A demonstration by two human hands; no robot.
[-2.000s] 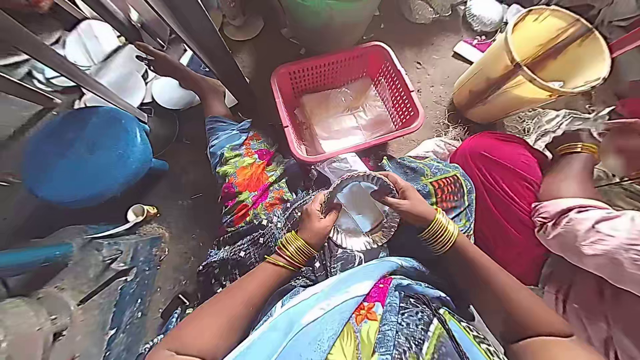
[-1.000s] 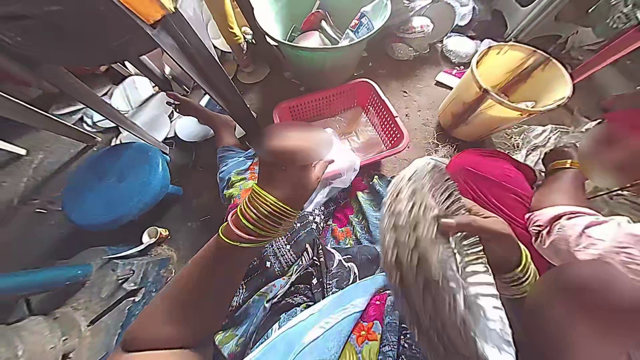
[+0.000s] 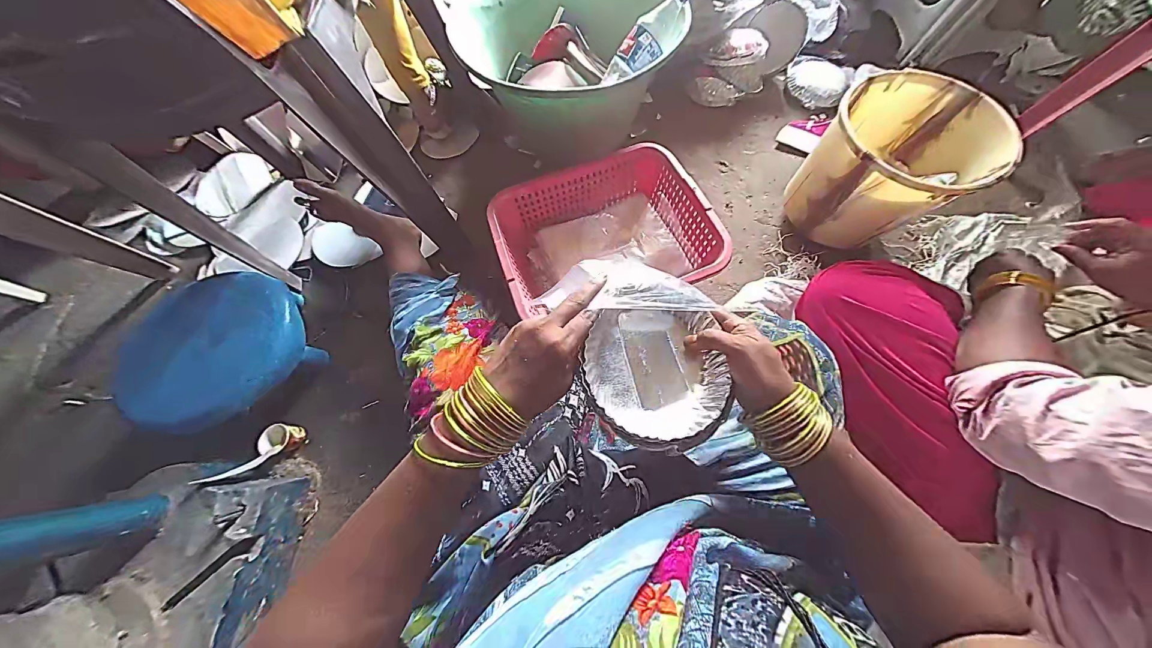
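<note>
Both hands are over my lap. My left hand [image 3: 542, 353] pinches one side of a clear plastic bag [image 3: 621, 286], and my right hand [image 3: 745, 358] pinches the other side with its thumb and fingers. Just below the bag's edge, between the hands, lies a round stack of silvery foil-coated plates [image 3: 655, 373] with fluted rims; its right rim touches my right hand. Whether the plates' top edge is inside the bag I cannot tell. Beyond the hands stands a red perforated plastic basket [image 3: 706, 236] holding flat clear plastic bags [image 3: 598, 236].
A green tub [image 3: 576, 112] with mixed items stands behind the basket, a yellow bucket [image 3: 828, 198] at the right. A blue plastic stool [image 3: 211, 351] is at the left, near metal table legs [image 3: 369, 135]. A co-worker's arm [image 3: 1012, 315] and pink-clothed knee [image 3: 891, 387] are close on the right.
The plate stack, held at the right by my right hand a second ago, is now between both hands over my lap. My left hand has come back from beside the basket, and both hands now stretch the bag.
</note>
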